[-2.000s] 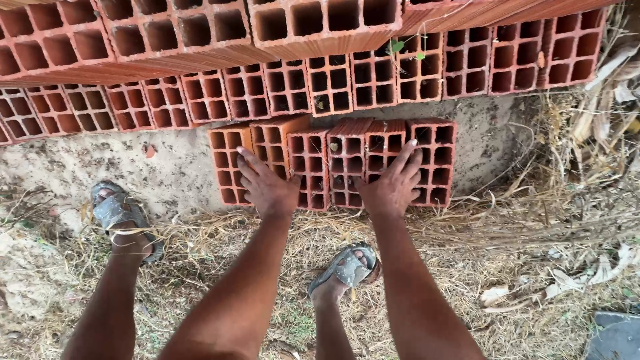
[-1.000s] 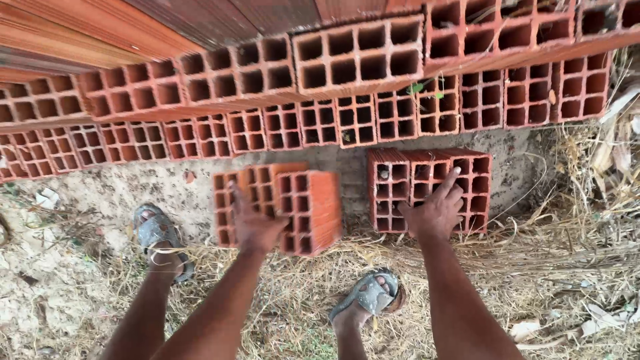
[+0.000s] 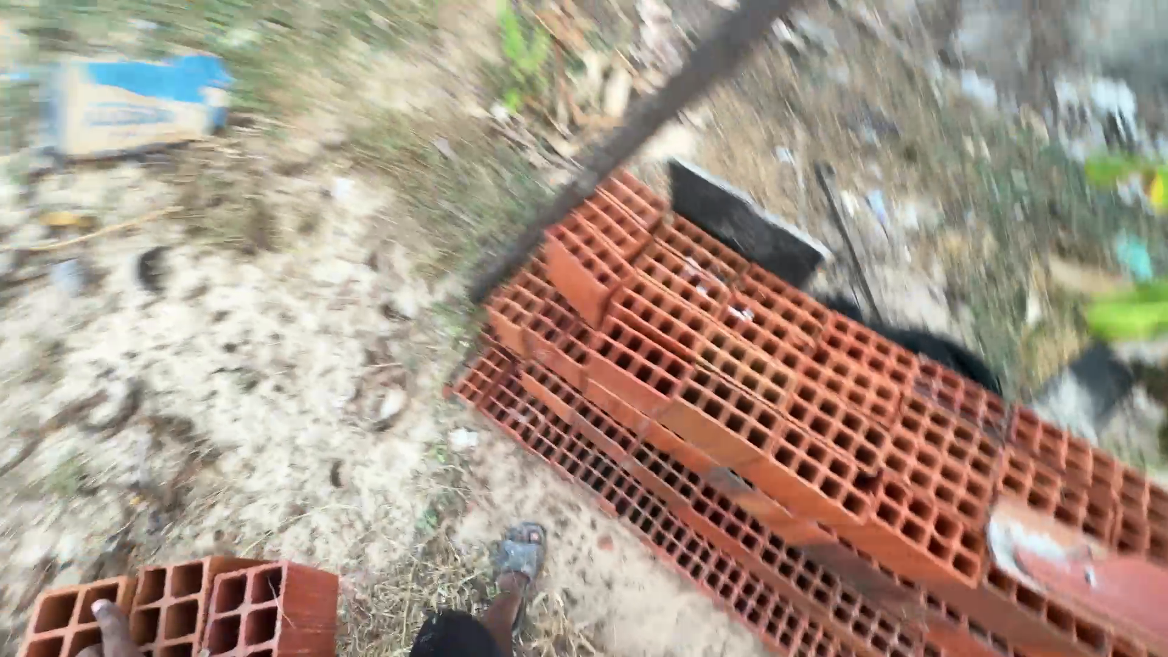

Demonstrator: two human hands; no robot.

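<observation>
Three red hollow clay bricks (image 3: 182, 607) stand side by side at the bottom left, their open cells facing up. Part of my left hand (image 3: 111, 631) shows at their lower left, gripping them with a finger over the cells; the rest is cut off by the frame's edge. My right hand is out of view. To the right, a long stack of the same hollow bricks (image 3: 730, 383) runs diagonally in layers, with one loose-looking brick (image 3: 584, 278) raised at its upper left end.
My sandaled foot (image 3: 522, 557) stands on sandy ground beside the stack. A dark pole (image 3: 630, 137) crosses the stack's far end. Beyond lie a dark slab (image 3: 744, 219) and scattered debris. A blue and white bag or box (image 3: 137, 105) rests at the upper left. The picture is blurred.
My left hand has carried its group of bricks away from the bricks under my right hand. My right hand has left the picture. The view has swung widely, showing the stack's end.
</observation>
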